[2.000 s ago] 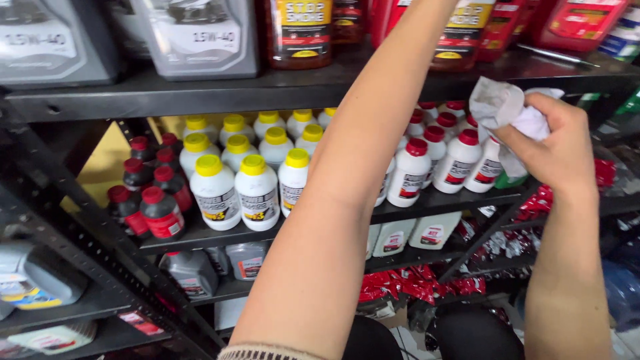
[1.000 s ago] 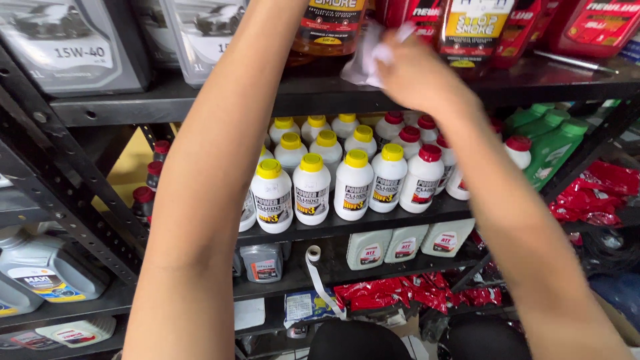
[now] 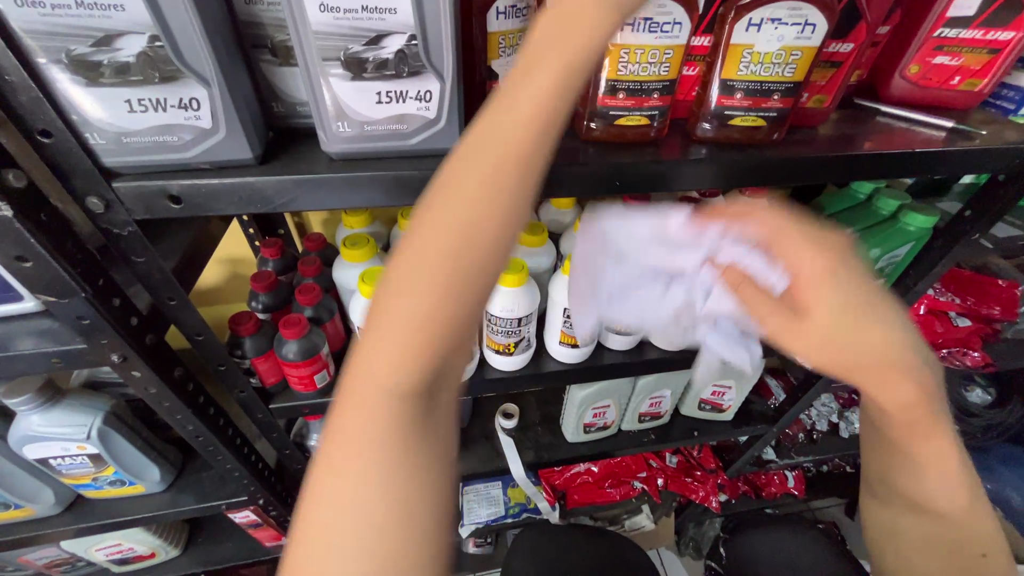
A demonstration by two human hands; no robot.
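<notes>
My right hand, blurred by motion, holds a crumpled white cloth before the middle shelf, hiding part of the bottles there. My left arm reaches up across the view; my left hand is mostly cut off by the top edge, near the amber Stop Smoke bottles on the upper shelf. What its fingers do is hidden. White brake fluid bottles with yellow caps stand behind and beside my left forearm. Small dark bottles with red caps stand to their left.
Grey 15W-40 oil jugs and red oil bottles fill the upper shelf, with a thin metallic rod near its edge. Below are ATF bottles, red packets and a paper roll. Green bottles stand at right.
My right hand with the cloth was at the amber bottles on the upper shelf a second ago; now it is lower, in front of the middle shelf. My left arm still reaches up.
</notes>
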